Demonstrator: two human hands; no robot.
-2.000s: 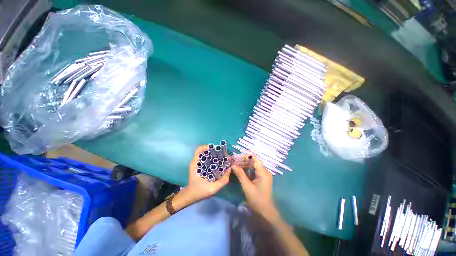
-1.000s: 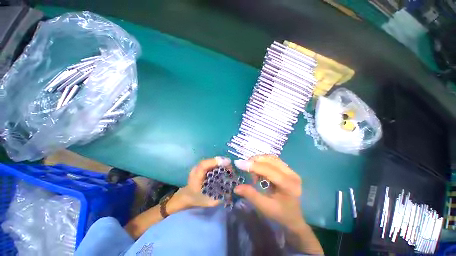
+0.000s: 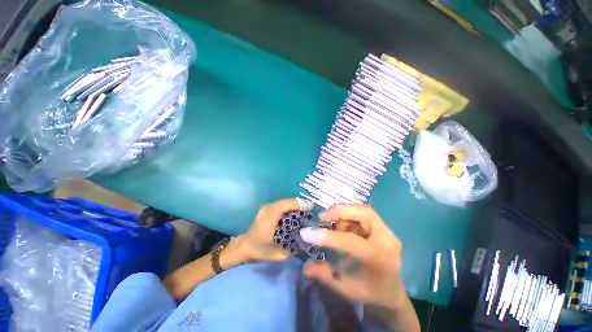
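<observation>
My left hand point(image 3: 265, 231) is closed around a fistful of metal tubes point(image 3: 290, 228), their dark open ends facing up like honeycomb. My right hand point(image 3: 363, 249) is at the right side of the bundle, its fingers over the tube ends and partly hiding them. A tube end shows between the right fingers, but the hand is blurred. Pale coverings show on fingertips of both hands. The row of tubes point(image 3: 370, 126) lies side by side on the green surface just beyond my hands.
A large clear bag of loose tubes point(image 3: 49, 123) lies left, above a blue crate point(image 3: 130, 249). Right of the row are a yellow sheet point(image 3: 444, 100) and a small bag with yellow pieces point(image 3: 448, 185). Two set-aside tubes point(image 3: 436, 271) lie near a black tray point(image 3: 477, 292) holding tubes.
My right hand has moved from beside the row's near end onto the tube bundle. My left hand still holds the bundle, now a little lower and further right. The view has shifted slightly.
</observation>
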